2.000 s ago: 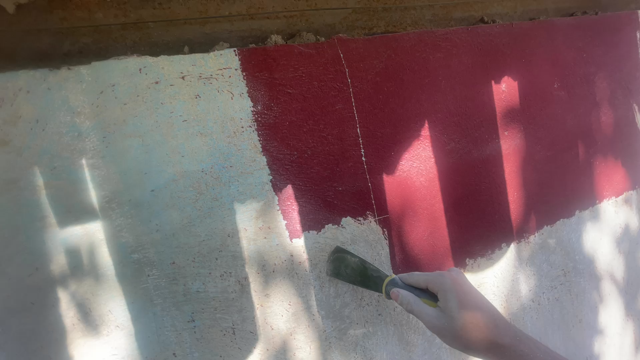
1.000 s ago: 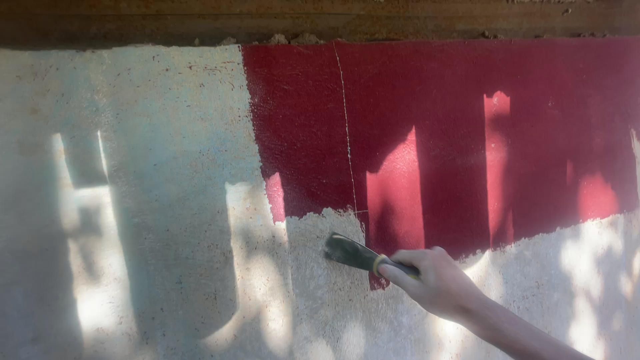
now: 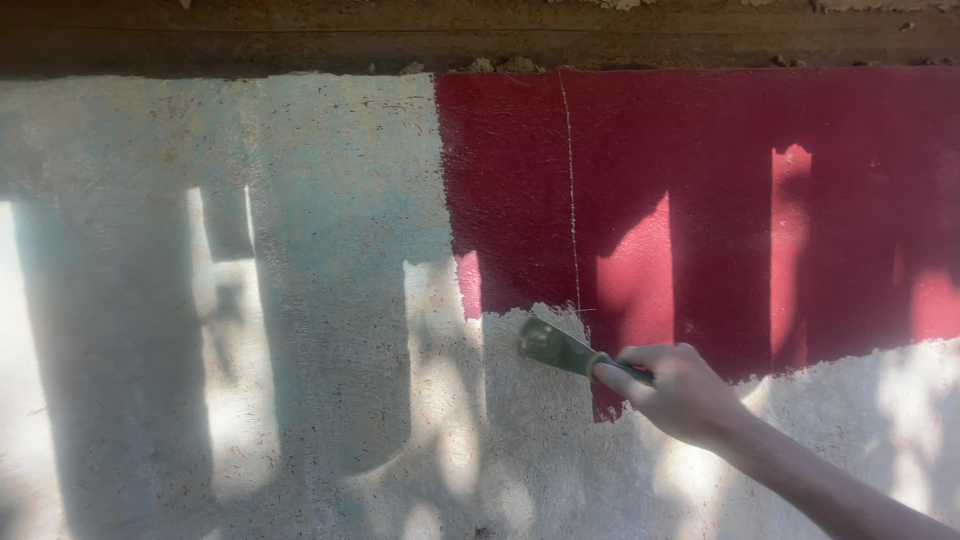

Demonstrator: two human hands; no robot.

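Note:
A putty knife (image 3: 559,346) with a dark handle is gripped in my right hand (image 3: 675,386), at the lower middle right. Its wide blade points up and left and lies at or close to the pale bare surface, just below the ragged lower edge of the dark red paint (image 3: 720,187). A short strip of red runs down beside the handle. A thin pale line crosses the red from the top edge down to a small cross mark near the blade. My left hand is out of view.
A brown, rusty-looking beam (image 3: 300,45) runs along the top, with small crumbs at its lower edge. The pale, mottled wall surface (image 3: 337,225) fills the left and lower parts. Bands of sunlight and shadow fall across both colours.
The red strip left of the hand shows a lower end at 1.0 s ago and now; at 2.0 s the hand covered that place. The view has levelled.

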